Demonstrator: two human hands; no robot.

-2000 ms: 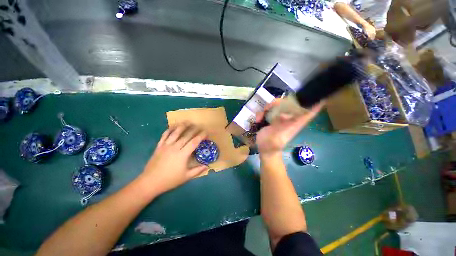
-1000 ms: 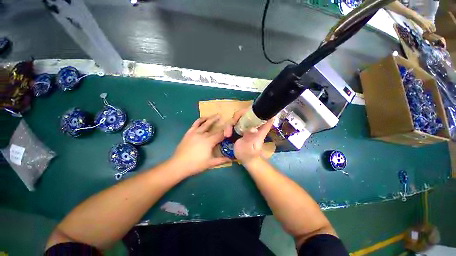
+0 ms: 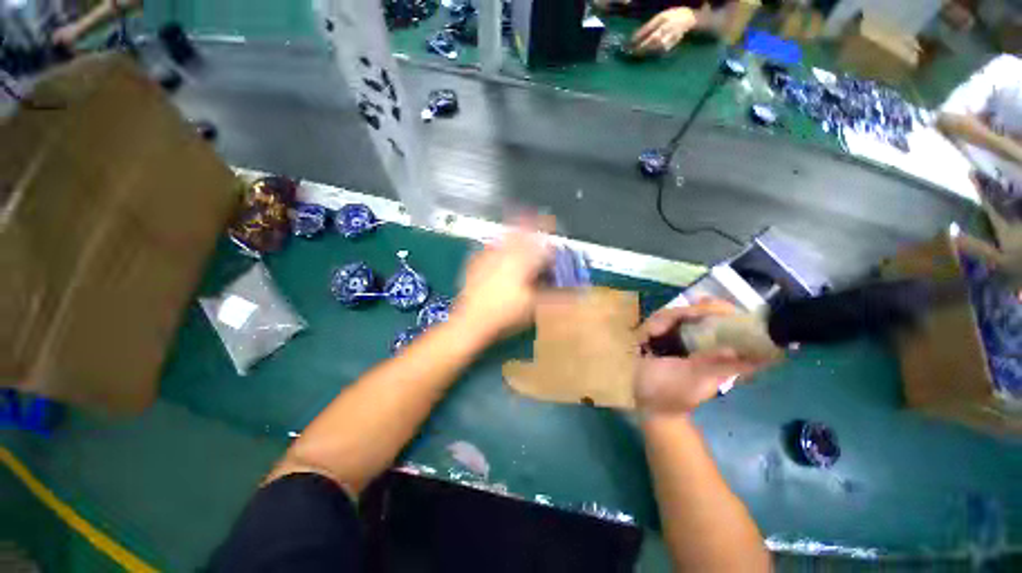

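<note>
My left hand (image 3: 507,274) is raised past the upper left of the tan cardboard piece (image 3: 591,349), blurred. It holds a blurred blue patterned unit (image 3: 569,266) at its fingertips, near the bench's pale edge. My right hand (image 3: 684,364) is closed around the cream nose of the black electric screwdriver (image 3: 846,315), right of the cardboard, in front of the screw feeder (image 3: 753,272). The screwdriver's tip is hidden by my hand. No unit lies on the cardboard.
Several round units (image 3: 406,289) lie left on the bench, by a grey bag (image 3: 253,317) and a red-brown bag (image 3: 265,213). A large carton (image 3: 101,235) stands far left, a parts carton (image 3: 941,336) right. One unit (image 3: 817,443) lies right. The conveyor (image 3: 538,146) carries units; people sit opposite.
My left hand has lifted the unit off the cardboard and moved up and away. My right hand has drawn the screwdriver off to the right and tilted it flatter. The view has swung left.
</note>
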